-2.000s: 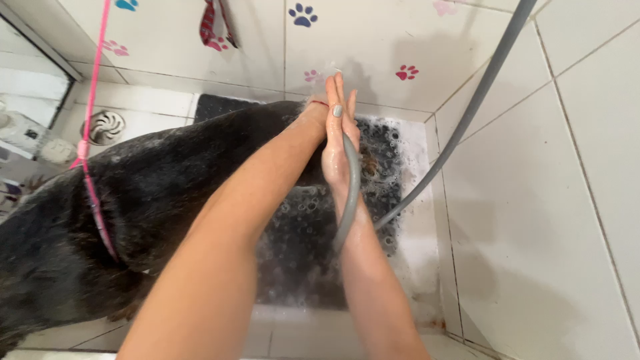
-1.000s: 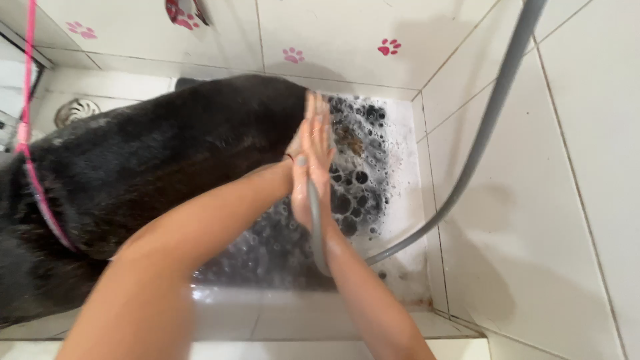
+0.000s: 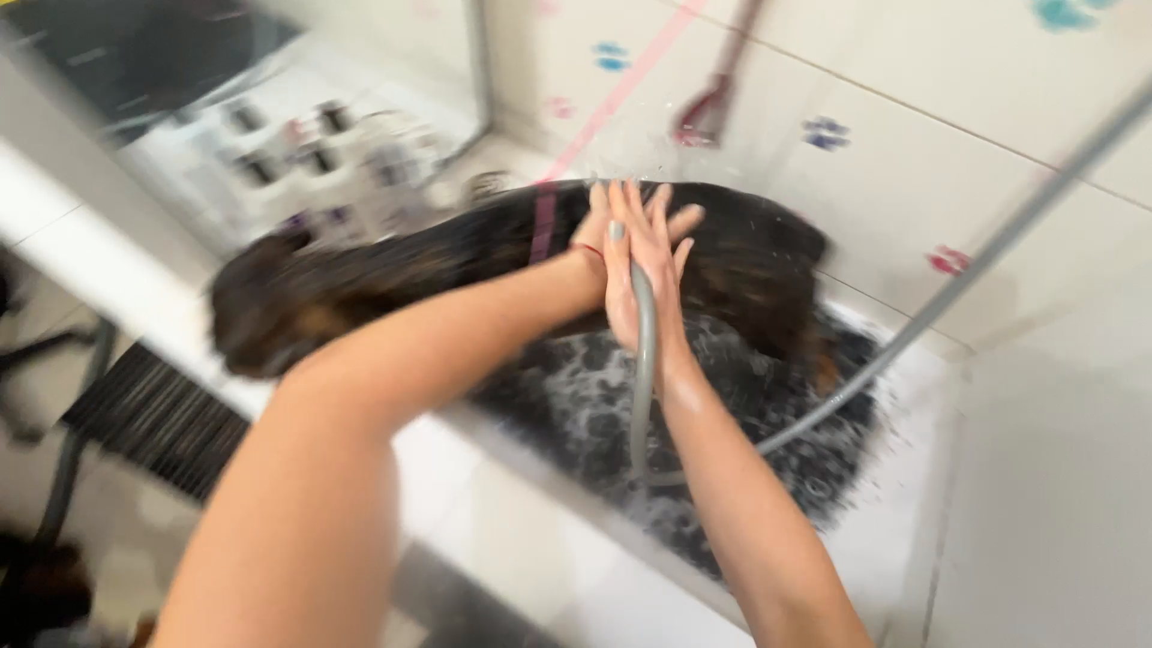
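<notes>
A wet dark-coated dog (image 3: 468,238) stands in a white tiled tub (image 3: 909,504), its head at the left and its rump at the right. On its back lie my two hands, pressed close together. My right hand (image 3: 655,270) has a grey hose (image 3: 643,360) against its palm, with the hose end hidden among the fingers. Partly behind it, my left hand (image 3: 594,220) touches the coat; a thin red band circles that wrist. Small water drops fly up beside the fingertips. A pink strap (image 3: 544,216) runs from above down to the dog.
Suds cover a black mat (image 3: 594,387) under the dog. Bottles (image 3: 315,162) crowd the ledge at the upper left, near a drain (image 3: 490,184). A dark red strap (image 3: 706,112) hangs by the tiled wall. A slatted black mat (image 3: 157,418) lies outside the tub.
The view has swung left, bringing in the dog's head and the bottles. My hands have moved from near the dog's rump to farther forward along its back, the hose still with them.
</notes>
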